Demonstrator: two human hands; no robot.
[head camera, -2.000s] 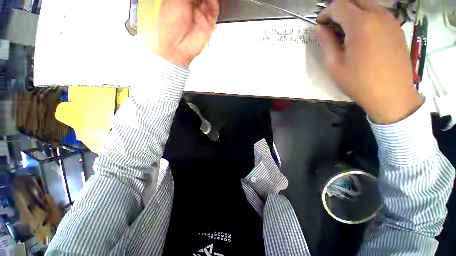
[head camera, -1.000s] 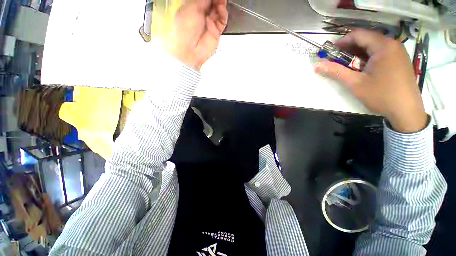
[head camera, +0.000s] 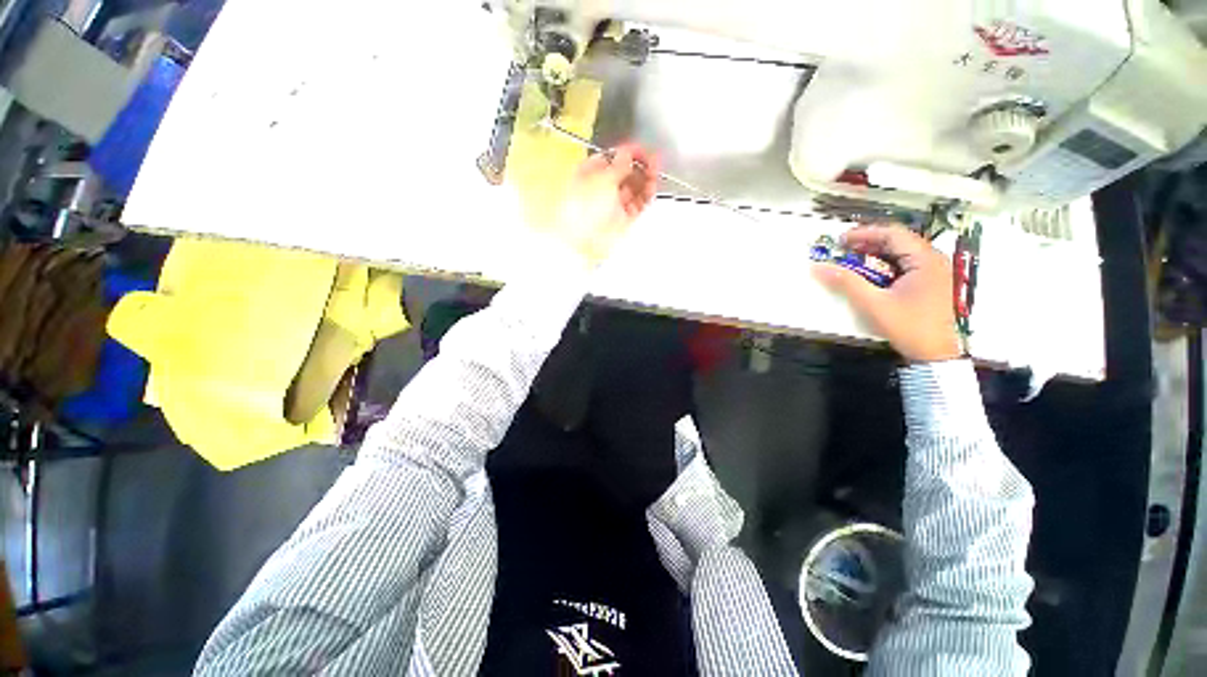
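A screwdriver (head camera: 856, 262) with a blue handle and long thin shaft lies across my work, its shaft reaching left toward the needle area. My right hand (head camera: 900, 284) grips the handle. My left hand (head camera: 612, 196) is at the shaft over the yellow fabric strip (head camera: 540, 156); its fingers are bent, and I cannot tell whether they pinch the shaft. The strip lies under the needle end of the cream-white sewing machine (head camera: 927, 93), on the white table (head camera: 331, 159).
Yellow cut pieces (head camera: 245, 337) hang off the table's left front edge. Brown panels (head camera: 46, 331) are stacked at far left. A red tool (head camera: 965, 284) lies right of my right hand. A clear round cup (head camera: 851, 589) is below the table at right.
The view has shifted back, showing the machine head and needle area. The screwdriver's tip now shows near the needle. My right hand still holds its handle.
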